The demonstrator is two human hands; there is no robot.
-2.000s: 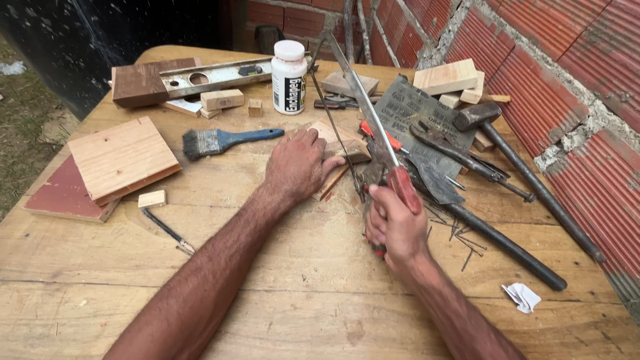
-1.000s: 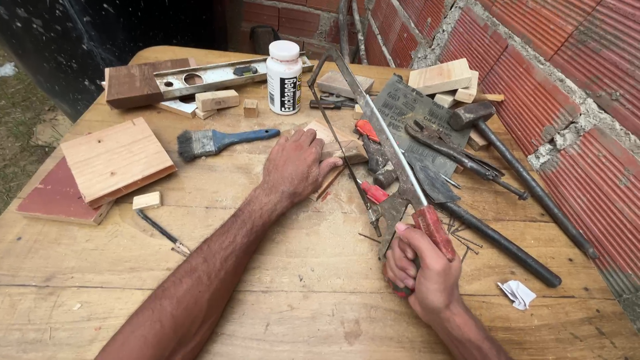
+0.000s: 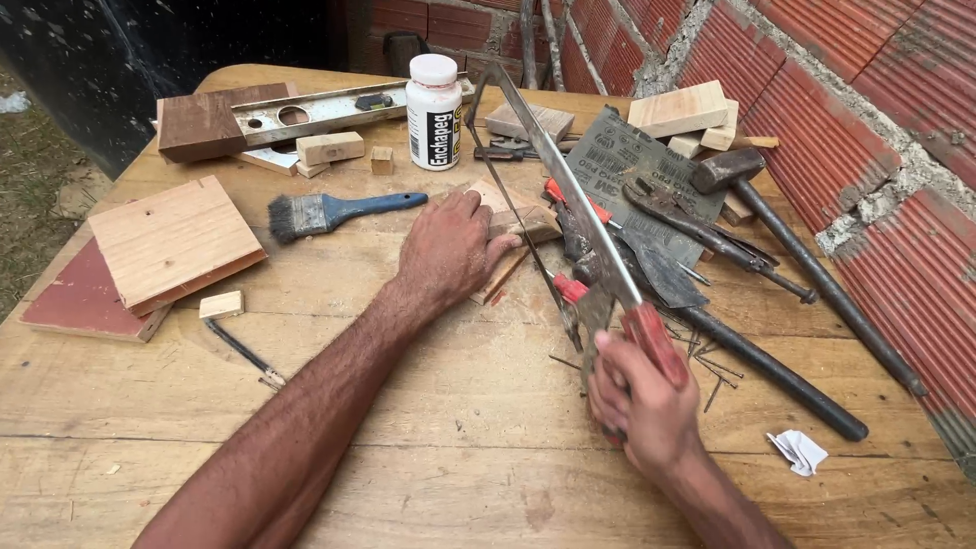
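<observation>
My right hand (image 3: 646,400) is closed around the red handle of a hacksaw (image 3: 560,171), whose frame points up and away from me. The saw's thin blade crosses a small wooden block (image 3: 526,223) near the middle of the table. My left hand (image 3: 454,248) presses down on that block, fingers together and thumb against its near side. More wood lies under the palm and is partly hidden. Sawdust is scattered around the block. Whether the blade touches the wood cannot be told.
A blue-handled paintbrush (image 3: 358,210), a white bottle (image 3: 434,114) and a level (image 3: 328,114) lie beyond and left. To the right are sandpaper (image 3: 610,164), pincers (image 3: 698,229), a hammer (image 3: 816,244), loose nails (image 3: 717,366) and a brick wall (image 3: 808,137). Wooden boards (image 3: 171,236) sit at left.
The right hand and hacksaw have shifted back and forth along the blade's line, with the saw kept in the grip. The left hand has stayed on the wood.
</observation>
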